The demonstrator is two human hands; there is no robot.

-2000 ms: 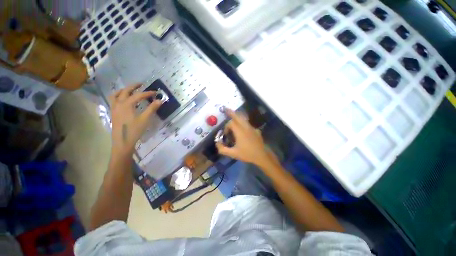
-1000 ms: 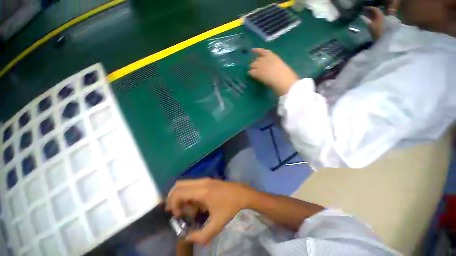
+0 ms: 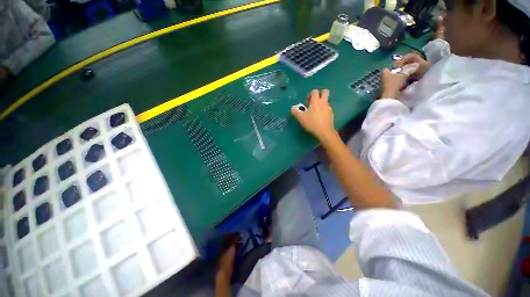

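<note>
My right hand (image 3: 317,115) reaches out over the green mat. Its thumb and fingertips are at a small light case part (image 3: 301,108) with a dark centre and appear to pinch it. A blurred, shaded piece of bare skin at the bottom, likely my left hand (image 3: 226,265), is partly cut off; its fingers and any hold cannot be made out. Strips of tiny dark pieces (image 3: 214,155) lie on the mat. A slim silver tool (image 3: 257,133) lies beside them on clear film.
A white tray (image 3: 165,200) with dark housings in some pockets stands at left. A clear bag (image 3: 266,87), a dark-grid parts tray (image 3: 308,56), a small bottle (image 3: 339,29) and a dark device (image 3: 380,27) are farther along. A coworker (image 3: 447,127) sits at right, hands over the mat.
My view has swung from the machine to the mat. My right hand has moved from beside the white tray out over the mat. The coworker's near hand has drawn back to the right.
</note>
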